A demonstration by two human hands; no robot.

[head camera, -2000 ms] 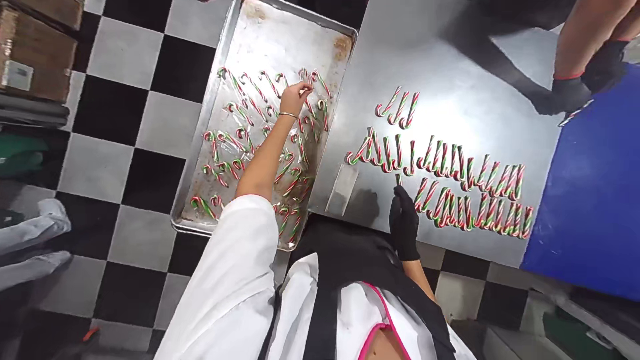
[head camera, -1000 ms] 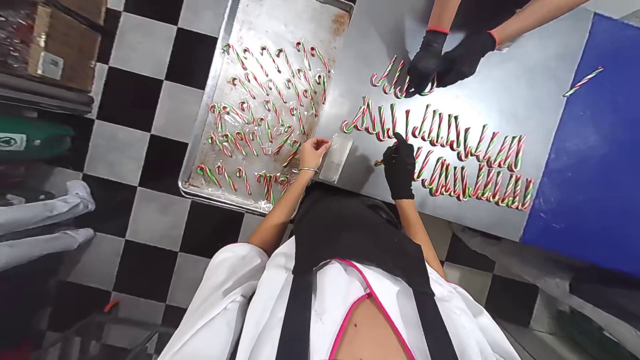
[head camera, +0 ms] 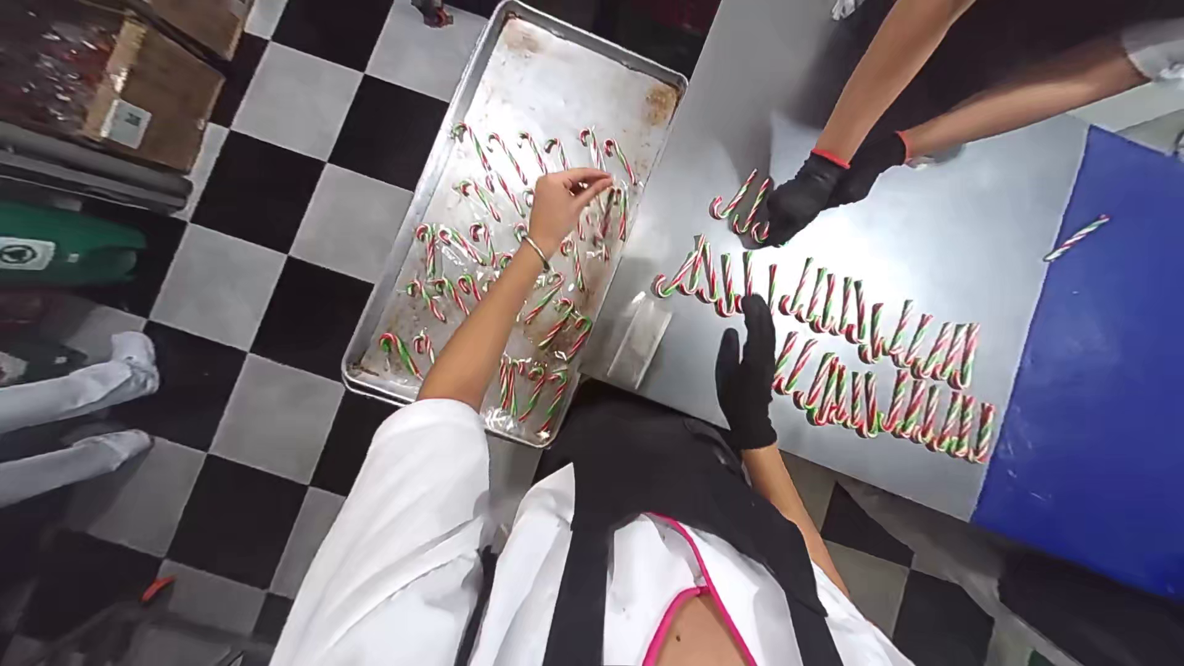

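Observation:
My bare left hand [head camera: 569, 208], with a bracelet at the wrist, reaches over a metal sheet tray [head camera: 407, 231]. Its thumb and fingertips nearly meet above candy canes [head camera: 618, 213] in clear wrap; whether they pinch one cannot be told. My right hand [head camera: 747, 370], in a black glove, is above the metal table [head camera: 684, 370], thumb apart from the fingers, nothing seen in it. Its fingertips are at the lower edge of a row of candy canes [head camera: 823, 301]. A second row [head camera: 888, 407] lies to its right. Beyond, a short row [head camera: 740, 208] lies beside a co-worker's gloved hands [head camera: 814, 194].
A small clear or metallic block [head camera: 640, 340] rests at the table's near left corner. One candy cane [head camera: 1076, 238] lies on the blue surface [head camera: 1064, 370] at right. Cardboard boxes [head camera: 153, 92] and another person's legs [head camera: 74, 379] are at left.
From the tray's near right edge one second ago, my left hand has moved back over the tray. The co-worker's hands have come from the far right to the short row since two seconds ago.

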